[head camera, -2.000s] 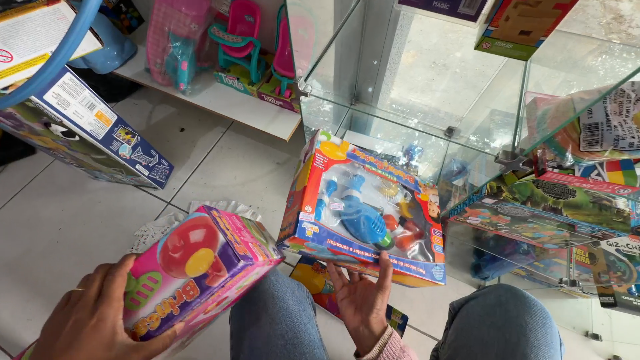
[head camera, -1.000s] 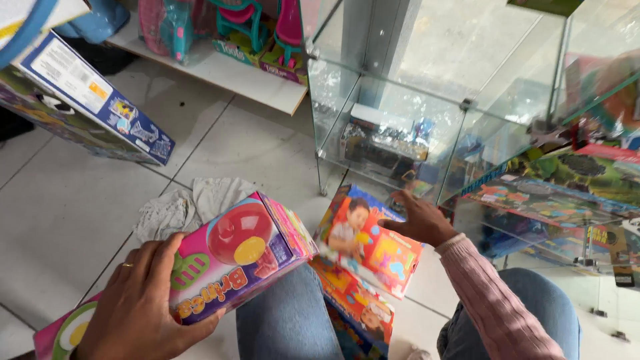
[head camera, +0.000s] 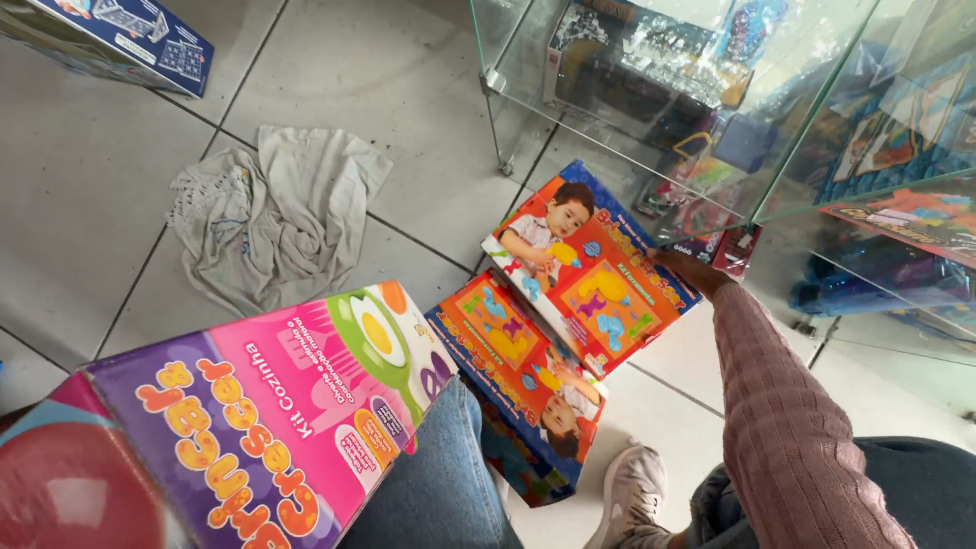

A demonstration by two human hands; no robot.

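A pink and purple toy kitchen kit box point(head camera: 305, 389) fills the lower left, tilted above my knee; my left hand is out of sight. My right hand point(head camera: 690, 268) reaches to the right edge of an orange and blue toy tool kit box point(head camera: 602, 267), its fingers mostly hidden by the box, so its grip is unclear. Under and beside that box, nearer my leg, is a second orange box of the same kind point(head camera: 503, 343), turned the other way round. Another dark blue box edge point(head camera: 526, 465) shows beneath it.
A crumpled grey-white cloth point(head camera: 282, 221) lies on the tiled floor. Glass shelving point(head camera: 610, 145) with boxed toys stands at the upper right, its edge close to my right hand. A blue box point(head camera: 145, 46) stands at the upper left. My shoe point(head camera: 633, 488) is below the orange boxes.
The orange box, with its window side showing two seconds ago, now shows its photo side and lies partly over another orange box. My left hand has gone out of view. The view has moved closer to the floor.
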